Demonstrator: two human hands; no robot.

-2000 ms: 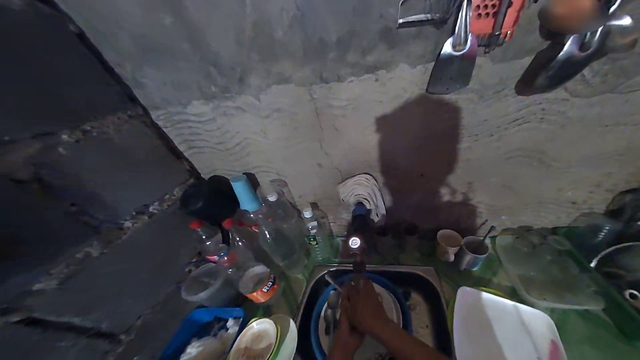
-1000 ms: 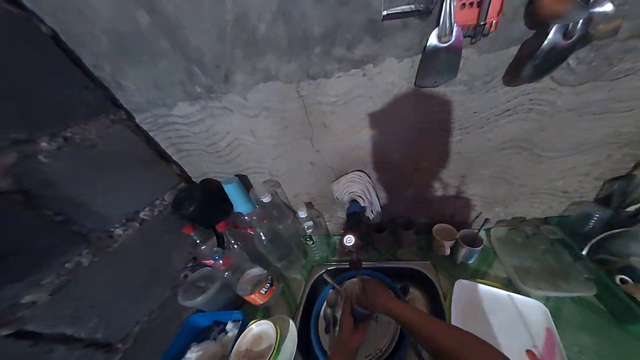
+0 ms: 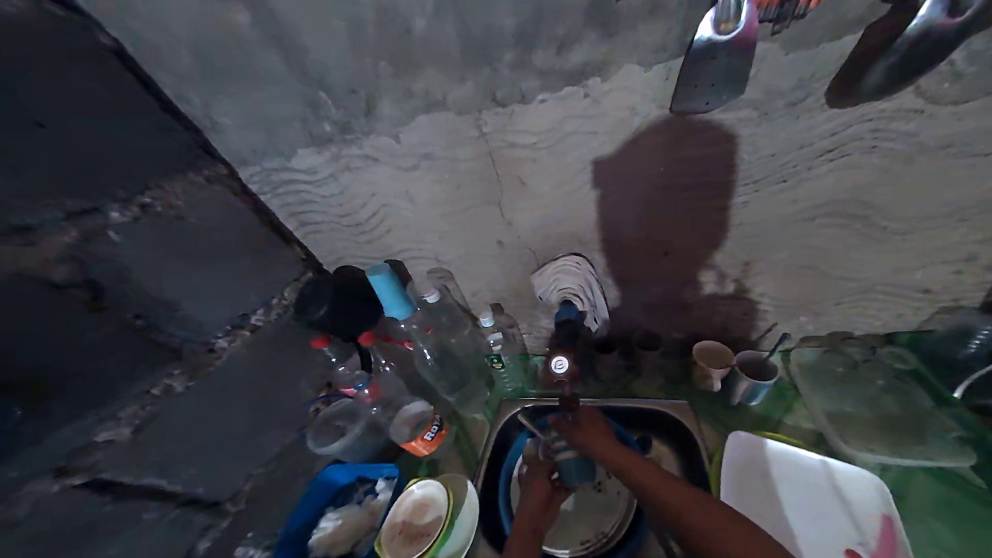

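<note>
Over a metal sink, my left hand holds the lower end of a blue-grey striped cup. My right hand is at the cup's upper end, its fingers partly hidden. A thin handle sticks out beside the cup; what it belongs to is unclear. Below both hands, a blue basin in the sink holds a round pale dish or lid. The dark faucet stands just behind my right hand.
Plastic bottles crowd the left, near stacked bowls and a blue container. Two mugs, a white tray and a clear plastic container lie right. A metal spatula hangs on the wall.
The striped cup now shows plainly between my hands, which stay over the basin. My right hand has shifted along the held item.
</note>
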